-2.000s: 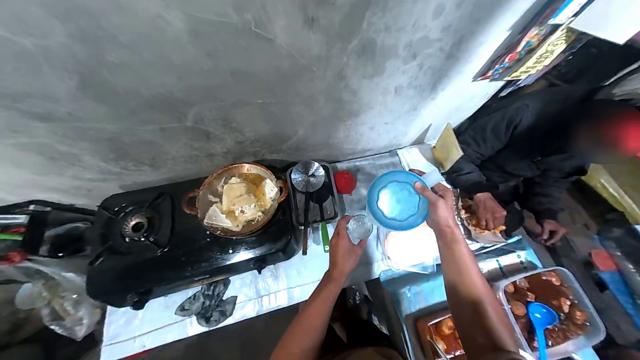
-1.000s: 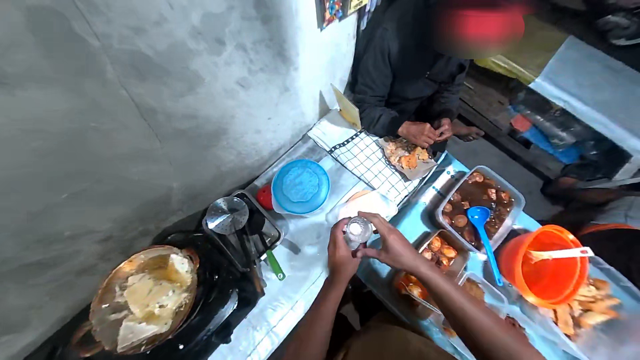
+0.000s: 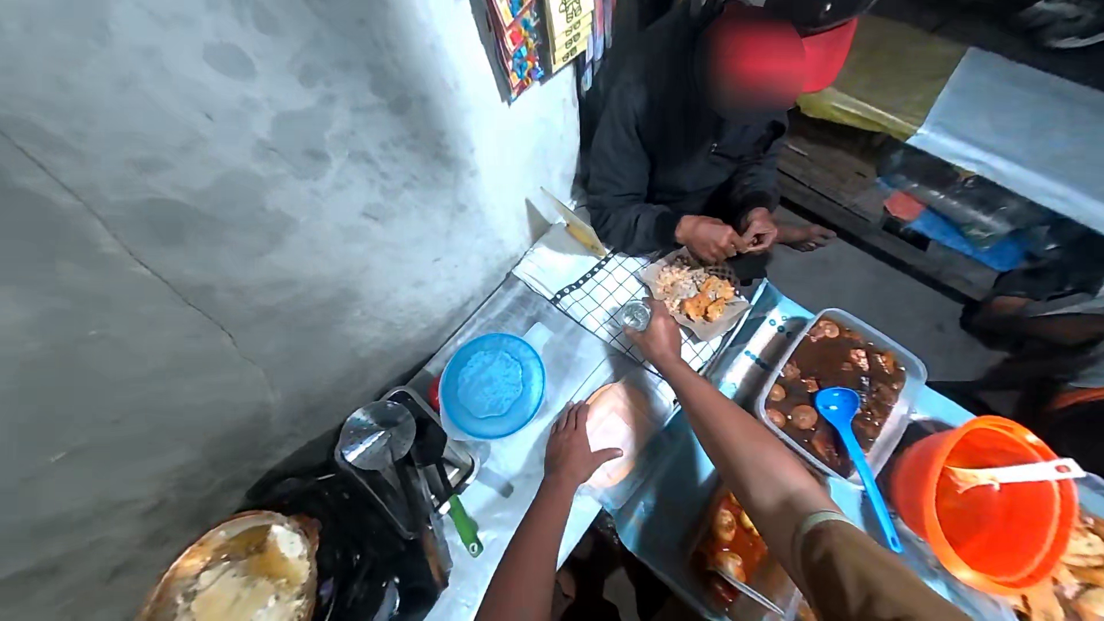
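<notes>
My right hand (image 3: 660,335) reaches across the counter and grips a clear drinking glass (image 3: 635,316) over the white checked cloth (image 3: 595,293). Just beyond it lies a paper of food (image 3: 697,296) in front of a seated person. My left hand (image 3: 573,448) is spread, palm down and with nothing held, on the counter beside a round, pale item under clear plastic (image 3: 617,431). Left of that hand stands a blue plastic bowl with a blue lid (image 3: 490,385).
A frying pan of oil and food (image 3: 246,573) sits at lower left, near a metal tray with a skimmer (image 3: 377,435) and green-handled utensil (image 3: 464,524). At right are a tub of brown stew (image 3: 832,388) with a blue ladle (image 3: 849,431) and an orange bucket (image 3: 983,509).
The glass, held between both hands a second ago, has moved away from me toward the seated person in my right hand. My left hand has let go of it. Earlier, my right hand released the blue bowl.
</notes>
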